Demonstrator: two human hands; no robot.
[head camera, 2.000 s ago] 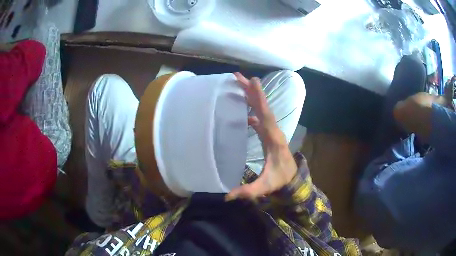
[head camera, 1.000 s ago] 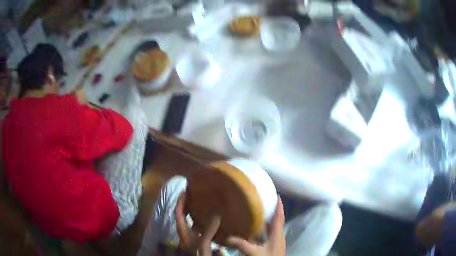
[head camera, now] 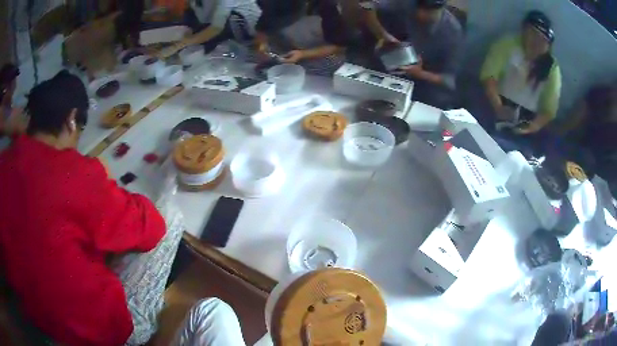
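A round unit (head camera: 335,312) with a wood-look face and a white body is at the bottom centre, cut off by the picture's lower edge. Its tan face is turned up and towards me and shows a round hole cluster, a slot and small dark holes. The white body shows at its left side. Neither my left hand nor my right hand is in the picture. What holds the unit cannot be seen. A clear-white tub (head camera: 321,238) with a round centre stands on the table just behind the unit.
The white-covered table (head camera: 399,196) bears another unit (head camera: 200,162), a smartphone (head camera: 222,221), white tubs, a wood-look disc (head camera: 325,126) and white cartons (head camera: 467,172). Clear bags (head camera: 551,290) lie right. A person in red (head camera: 74,230) sits left; several people sit beyond.
The view has lifted from my lap to the whole table. The unit's tan face has turned up towards me. My hands, seen on the unit before, are out of the picture.
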